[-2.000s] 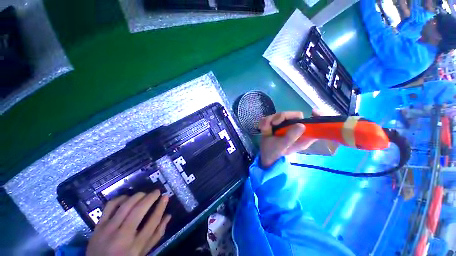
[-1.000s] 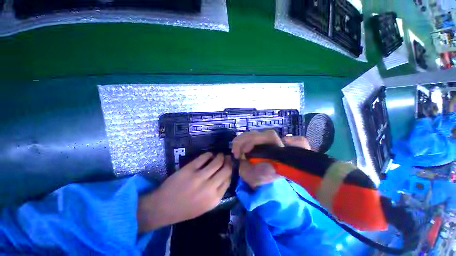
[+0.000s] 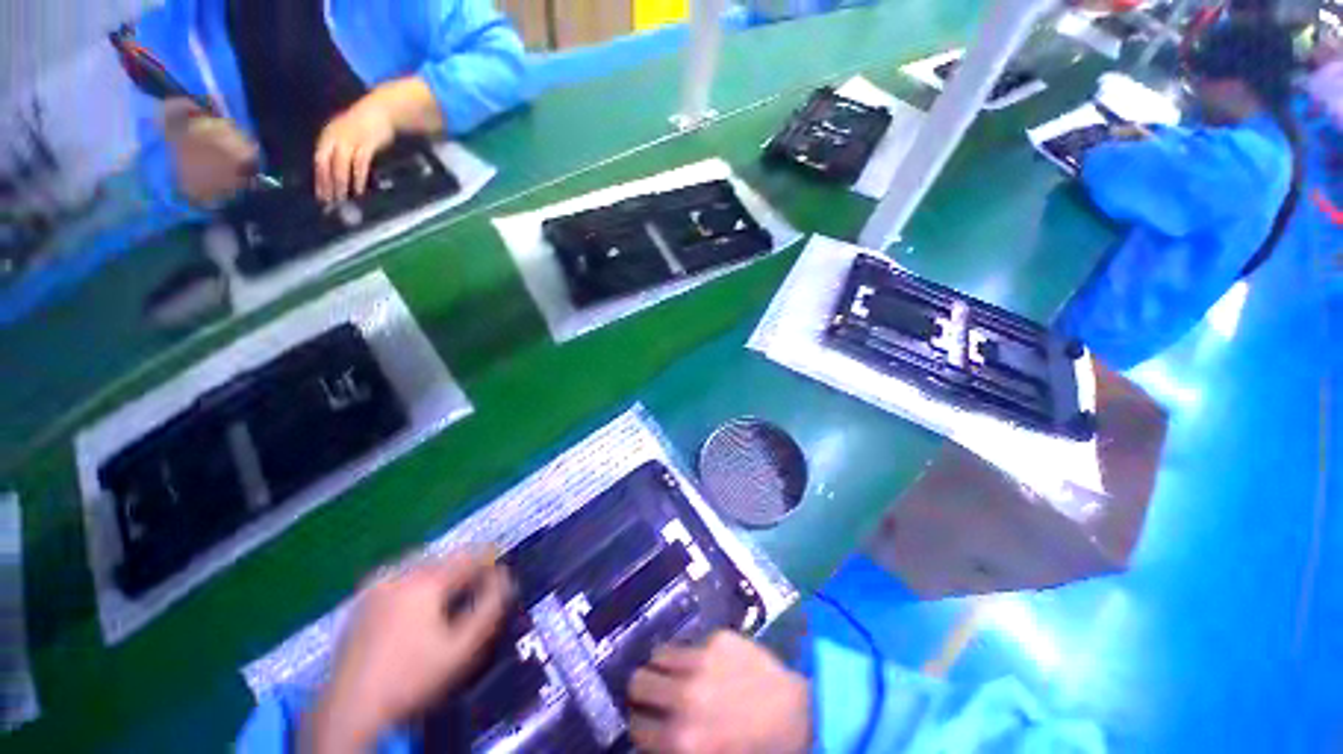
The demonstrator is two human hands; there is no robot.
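A black housing (image 3: 648, 523) lies on a bubble-wrap sheet (image 3: 567, 469), with white brackets (image 3: 686, 560) and a silvery center strip (image 3: 577, 670) across it. My left hand (image 3: 420, 641) is blurred over the housing's left part, fingers bent; a small dark patch shows between the fingers, and I cannot tell if it is held. My right hand (image 3: 722, 692) rests with curled fingers over the near right part; its fingertips' contact is hidden. The orange-red screwdriver is not visible. A thin dark cord (image 3: 859, 626) shows by my right sleeve.
A round dark mesh dish (image 3: 751, 471) stands right of the housing. Other housings on sheets lie beyond (image 3: 251, 457), (image 3: 658, 243) and at right (image 3: 957, 346), above brown cardboard (image 3: 1002, 530). A slanted pale post (image 3: 950, 133) rises behind. Workers in blue stand across and at right.
The view has tilted up and turned. My hands have moved apart, left hand leftward, and the screwdriver that was in my right hand is no longer visible.
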